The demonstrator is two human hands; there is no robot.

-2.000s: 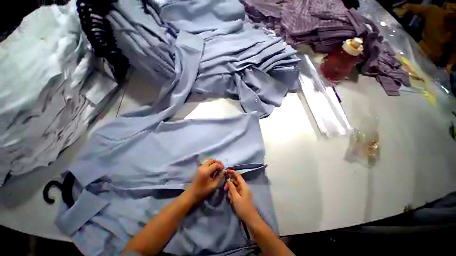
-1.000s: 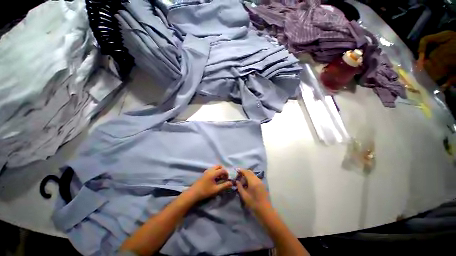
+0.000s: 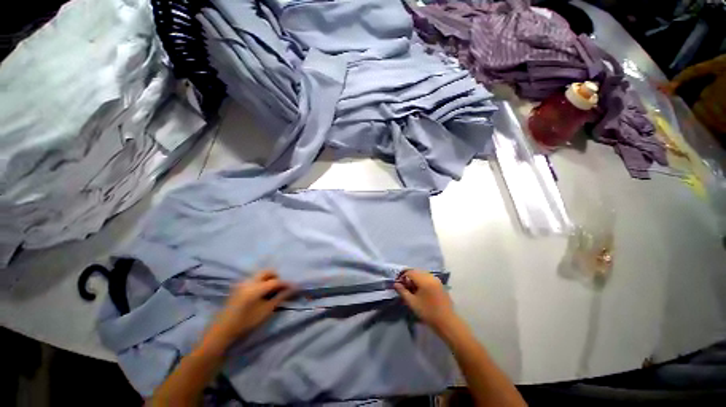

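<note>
The light blue-grey shirt (image 3: pixel 342 230) lies spread on the white table, its collar (image 3: pixel 151 318) at the left beside the black hanger hook (image 3: pixel 94 282). Its button placket (image 3: pixel 342 296) runs left to right. My left hand (image 3: pixel 259 298) is slightly blurred over the placket nearer the collar, its fingers bent at the cloth; whether it pinches the cloth is unclear. My right hand (image 3: pixel 422 292) pinches the placket near the hem at the right. A small dark thing shows at its fingertips, too small to name. Buttons cannot be made out there.
White shirts (image 3: pixel 72 135) are piled left, beside black hangers (image 3: pixel 187 56). Stacked blue-grey shirts (image 3: pixel 398 79) lie at the top, a sleeve trailing to the work. Striped purple shirts (image 3: pixel 517 40), a red bottle (image 3: pixel 557 115), clear plastic strips (image 3: pixel 529 179) and a small clear bag (image 3: pixel 593 254) lie right.
My hands were together near the hem. My left hand has moved left along the placket; my right hand stays near the hem. The placket now lies straighter and flatter. The view has shifted slightly.
</note>
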